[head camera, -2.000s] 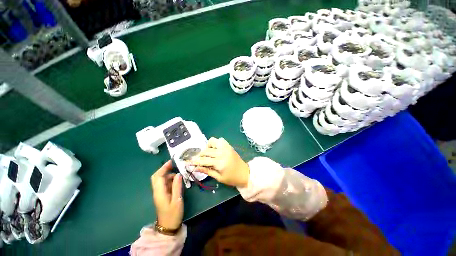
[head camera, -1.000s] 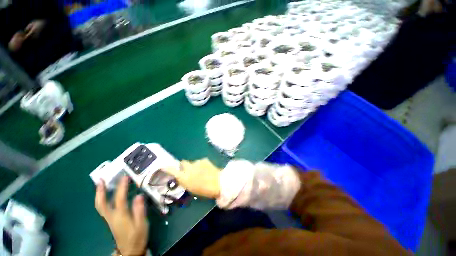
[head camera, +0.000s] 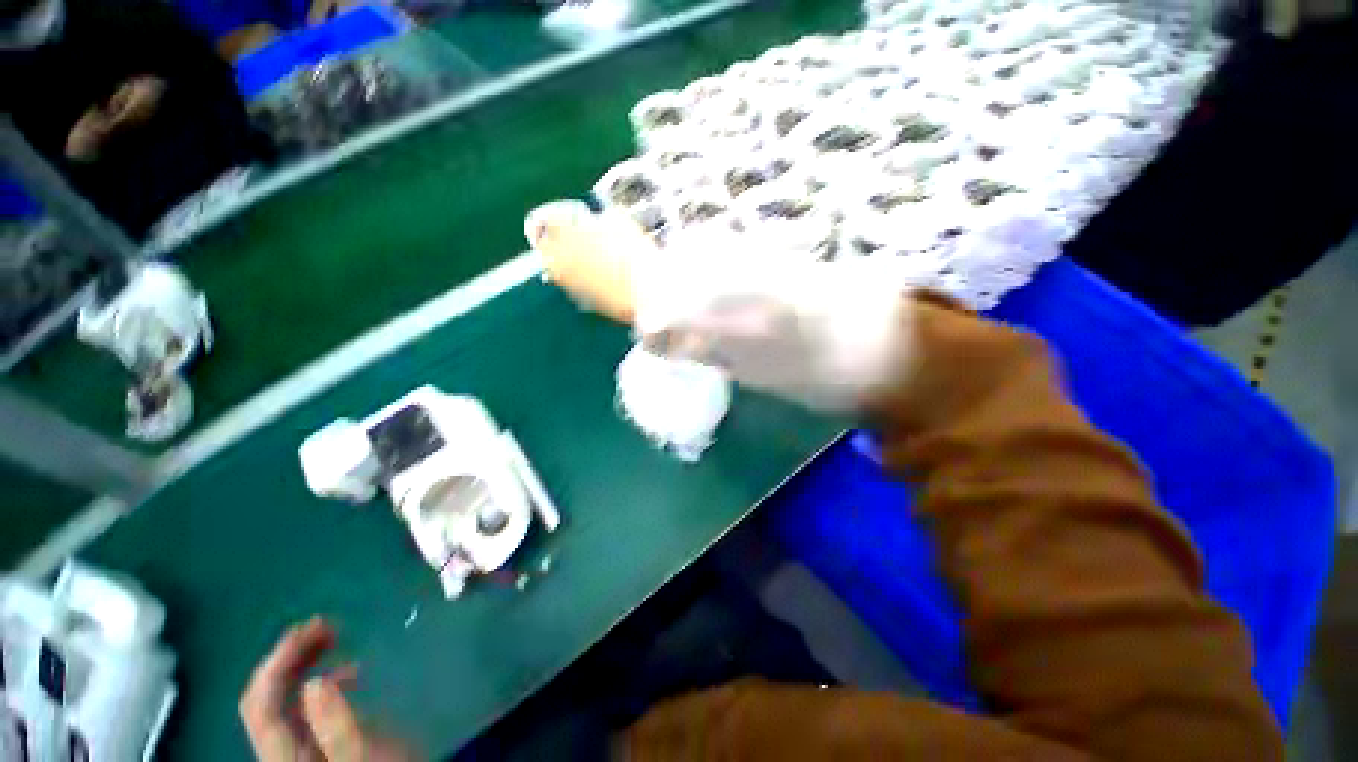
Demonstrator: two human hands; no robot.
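The white camera body [head camera: 471, 465] lies on the green bench with its black lens panel [head camera: 405, 436] facing up, its round opening toward me and thin wires at its near end. A white antenna [head camera: 532, 479] lies along its right side. My left hand [head camera: 305, 703] is at the bottom edge, partly cut off, fingers apart and empty, off the body. My right hand [head camera: 588, 265] is stretched out at the near left corner of the stacked white housings [head camera: 842, 186]. It is blurred; whether it grips a housing cannot be told.
A white thread-like pile [head camera: 670, 399] lies below my right forearm. More white bodies [head camera: 90, 663] stand at the lower left. Another unit [head camera: 149, 320] sits on the green belt beyond the pale edging. A blue bin [head camera: 1191, 447] is at right. A person's hands [head camera: 116, 116] show across the line.
My right hand has left the camera body and reached up to the stacked housings. My left hand has drawn back toward the bottom edge. The body lies untouched, turned slightly, its antenna now showing.
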